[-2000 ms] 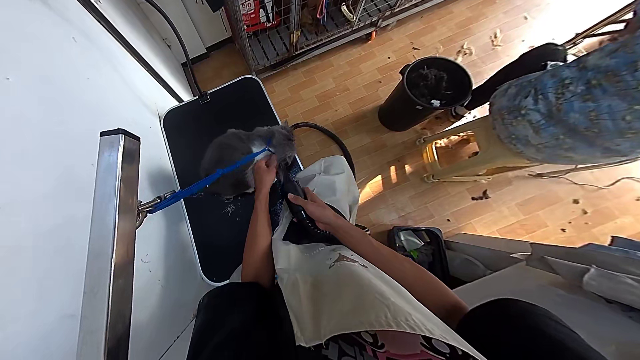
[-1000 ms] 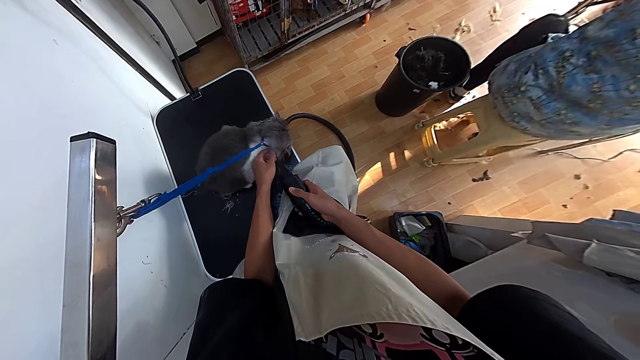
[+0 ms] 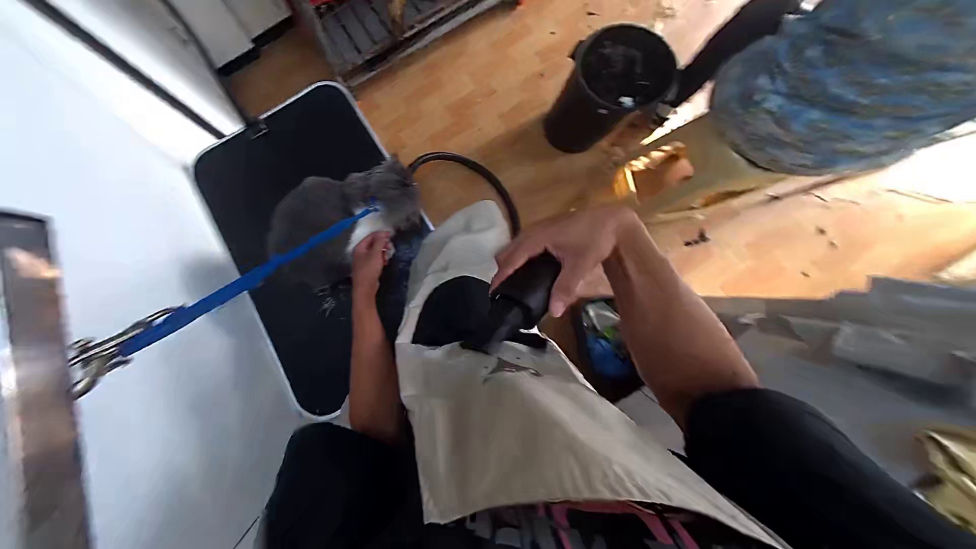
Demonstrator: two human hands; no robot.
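A grey-and-white cat (image 3: 316, 217) is on the black grooming table (image 3: 305, 366), a blue leash (image 3: 252, 278) running from its neck to a metal clip (image 3: 114, 354) by a post at the left. My left hand (image 3: 371, 259) is closed at the white fur of its chest or front leg; the exact hold is hard to see. In my right hand (image 3: 572, 248) is a black hose nozzle (image 3: 526, 293), over my beige apron (image 3: 518, 427) and pointing down toward it. A black hose (image 3: 476, 168) curves beside the cat's head.
A black bin (image 3: 602, 84) holding loose hair stands on the wooden floor. Right of it, a person in blue patterned clothing (image 3: 846, 84) is partly in view. A metal cage (image 3: 381, 30) is at the top, a small container (image 3: 606, 351) lies right of my apron, and a metal post (image 3: 46, 381) rises at left.
My right hand has lifted away from the cat with the black nozzle, which now points toward my apron. My left hand stays at the cat's chest. The view has shifted somewhat.
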